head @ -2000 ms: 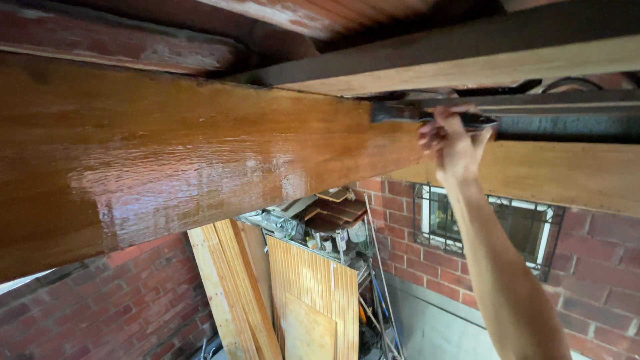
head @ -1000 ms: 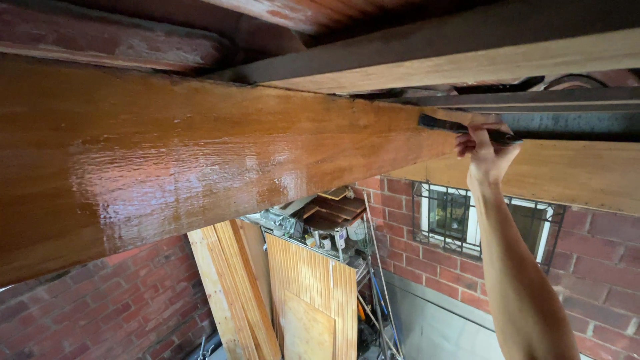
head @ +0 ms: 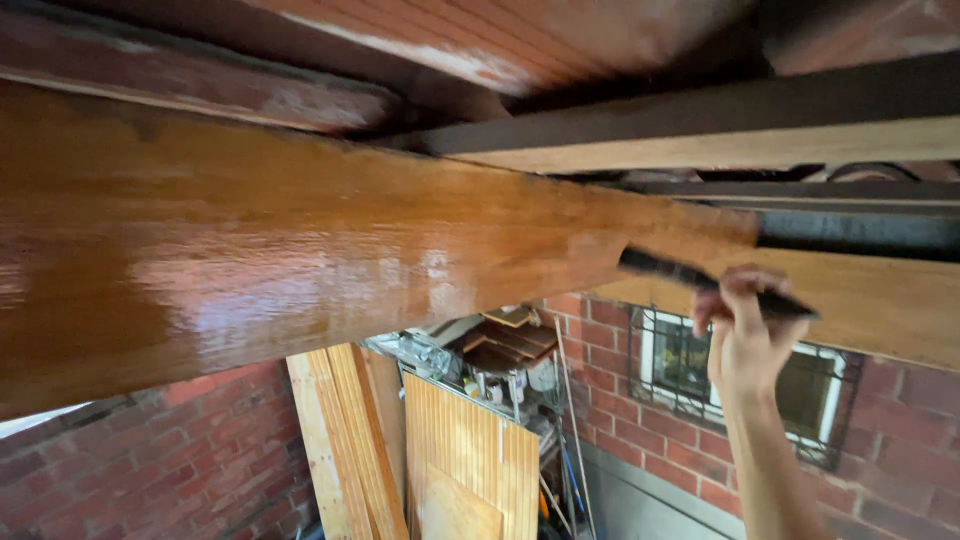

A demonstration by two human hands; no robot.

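My right hand is raised at the right of the view, its fingers closed around the handle of a dark paintbrush. The brush tilts, its bristle end up and to the left against or just in front of the lower part of a wooden beam; blur hides whether it touches. The beam runs from the left edge towards the middle right, with a wet-looking glossy sheen on its left and middle. A paler wooden beam lies behind my hand. My left hand is out of view.
Dark-sided rafters cross close overhead beneath reddish roof panels. Below, wooden boards and a ribbed wooden panel stand before a cluttered shelf. A barred window sits in the red brick wall behind my forearm.
The brush has moved down the beam face from near its top edge, where it was a second ago. My right hand has gone down with it, still gripping the handle.
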